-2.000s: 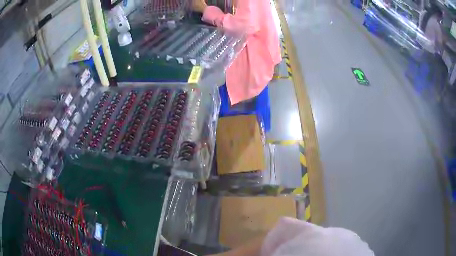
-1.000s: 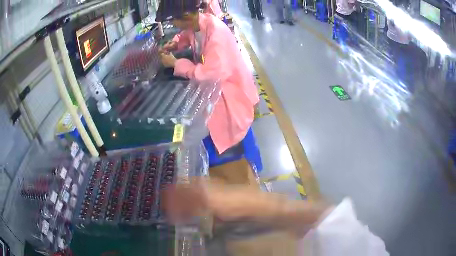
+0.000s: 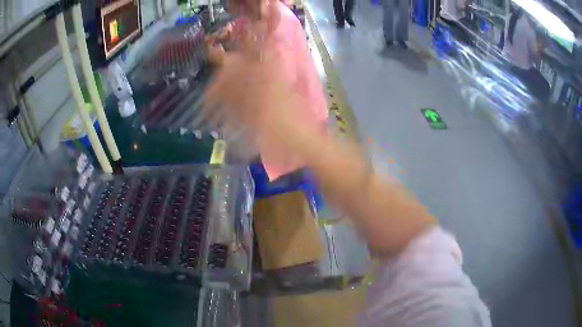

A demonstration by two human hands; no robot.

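My right hand (image 3: 239, 86) is raised and stretched forward at the upper middle, badly blurred, in front of a person in pink. Its fingers cannot be made out, nor whether it holds anything. My bare forearm and white sleeve come from the lower right. My left hand is not in view. Below and left of the hand, a clear blister tray (image 3: 246, 214) with rows of dark, red-wired components (image 3: 137, 220) lies on the green bench mat (image 3: 159, 150). A yellow paper slip (image 3: 217, 152) is at its far edge.
Trays with white tags (image 3: 54, 223) stand at the left. Two pale posts (image 3: 83, 92) rise behind the tray. A monitor (image 3: 121, 29) and small fan (image 3: 121, 89) are at the back left. Cardboard (image 3: 288, 230) lies beside the bench. A person in pink (image 3: 300, 70) works further along.
My right arm came in from the lower right, passed over the tray, and now reaches further forward and up. The camera view has tilted up and shifted.
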